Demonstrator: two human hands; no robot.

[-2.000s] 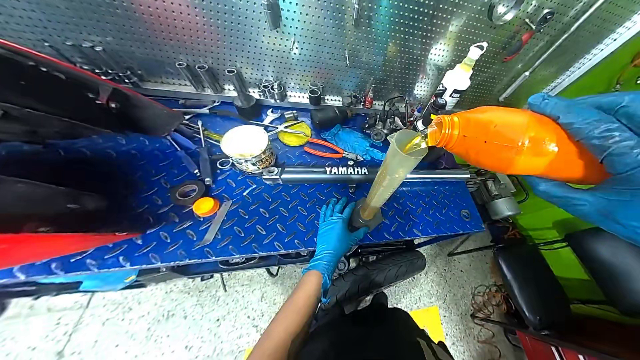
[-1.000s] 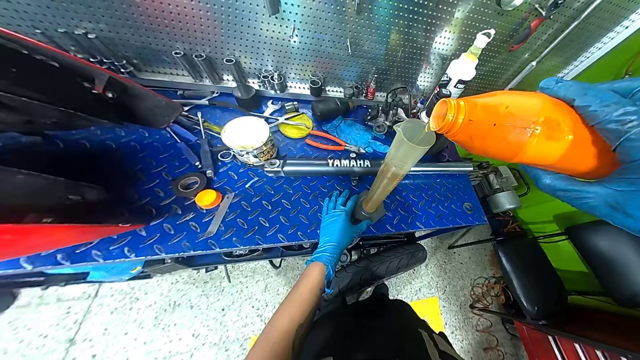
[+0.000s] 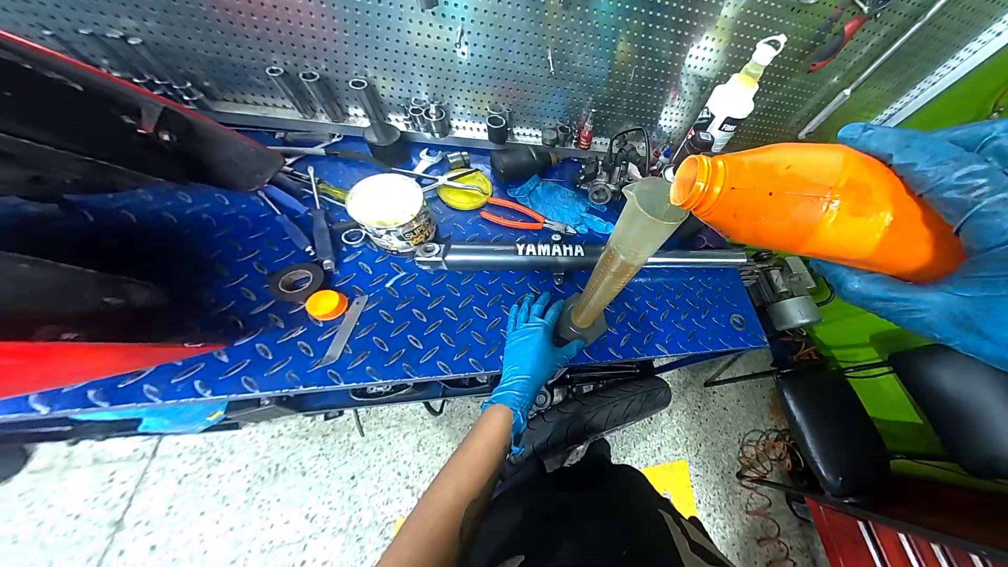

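My right hand (image 3: 937, 228), in a blue glove, grips an orange plastic bottle (image 3: 827, 206) tilted on its side, with its uncapped mouth beside the rim of a graduated cylinder (image 3: 618, 264). No stream of liquid is visible between them. Brownish liquid stands in the cylinder's lower part. My left hand (image 3: 531, 350), also gloved, rests on the blue diamond-plate bench (image 3: 441, 323), its fingers against the cylinder's base; whether they grip it is unclear. Behind the cylinder lies a fork tube (image 3: 504, 257) marked Yamaha. An orange cap (image 3: 327, 304) lies left, near a steel ruler (image 3: 344, 332).
Around the bench's rear are a white-topped can (image 3: 390, 213), orange-handled pliers (image 3: 520, 215), a crumpled blue glove (image 3: 559, 203), a carburetor (image 3: 610, 177) and a white bottle (image 3: 728, 106). Black tape (image 3: 296, 282) lies left. A tire (image 3: 594, 413) sits below the front edge.
Liquid was running from the orange bottle into the cylinder two seconds ago; no stream shows now. The bottle's mouth has shifted slightly off the rim. My left hand stays at the base.
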